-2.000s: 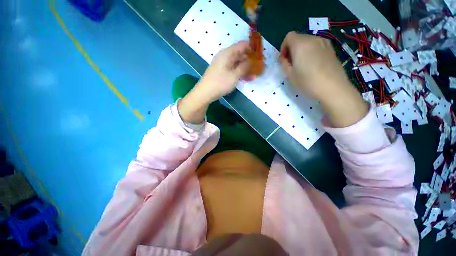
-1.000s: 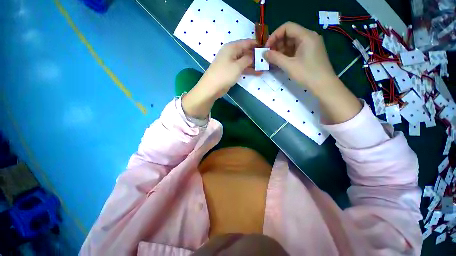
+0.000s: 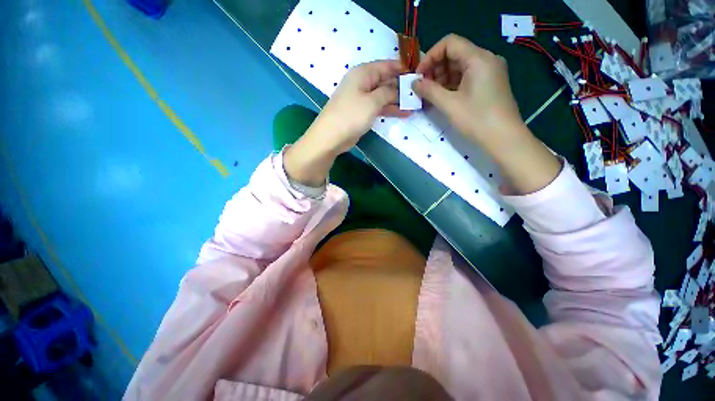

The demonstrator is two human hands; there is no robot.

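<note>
My left hand [image 3: 364, 98] holds the left side of an amber strip [image 3: 408, 52] with a white pad [image 3: 410, 92] over its near part. My right hand [image 3: 466, 86] pinches the pad's right edge between thumb and finger. The pad is upright with one dark dot. Red and dark lead wires [image 3: 412, 22] run from the strip toward the top edge, with a small white connector at the end. The dotted sheet [image 3: 439, 149] lies flat under both hands, partly hidden by them.
Wired white pieces [image 3: 615, 110] lie tangled at the right. Loose white pieces [image 3: 690, 305] are scattered at far right. A clear plastic bag [image 3: 682, 35] is at upper right. The bench edge [image 3: 368, 157] runs diagonally. A blue stool [image 3: 55, 337] stands at lower left on the floor.
Since two seconds ago, my right hand has moved up and left to meet my left hand, and a white pad now shows over the strip. Over the last second the hands have barely moved.
</note>
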